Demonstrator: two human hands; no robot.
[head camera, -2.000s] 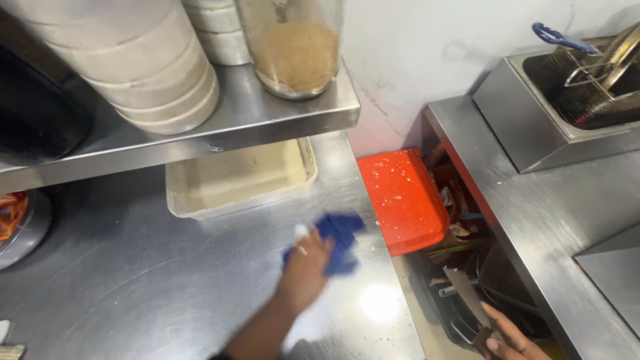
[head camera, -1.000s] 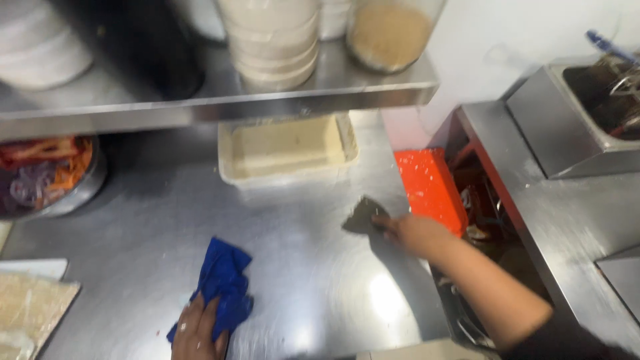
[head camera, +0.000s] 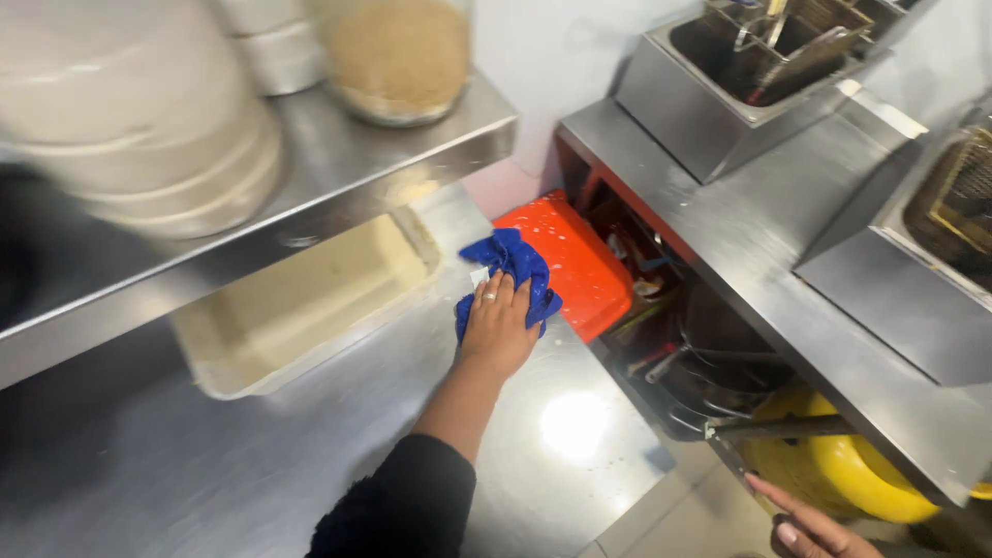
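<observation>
My left hand (head camera: 500, 322) presses a crumpled blue cloth (head camera: 515, 260) on the right edge of a stainless steel counter (head camera: 434, 426), beside an orange-red plastic tray or lid (head camera: 573, 260). A small white tag shows by the fingers. To the left of the cloth lies a cream-coloured rectangular tub (head camera: 310, 310), partly under the shelf. My right hand (head camera: 814, 519) is at the lower right, beyond the counter's edge, with the index finger along a thin metal scraper (head camera: 728, 457) seen nearly edge-on. Its grip is partly out of frame.
A steel shelf (head camera: 496, 139) over the counter bears stacked whitish containers (head camera: 155, 139) and a clear jar of tan crumbs (head camera: 399, 58). At the right, another steel counter (head camera: 697, 209) holds fryers with baskets (head camera: 775, 54). Pans (head camera: 721, 364) and a yellow container (head camera: 845, 465) sit below it.
Since one second ago, my left hand has moved with the blue cloth from the counter's front to its right edge. My right hand has moved off the counter with the scraper.
</observation>
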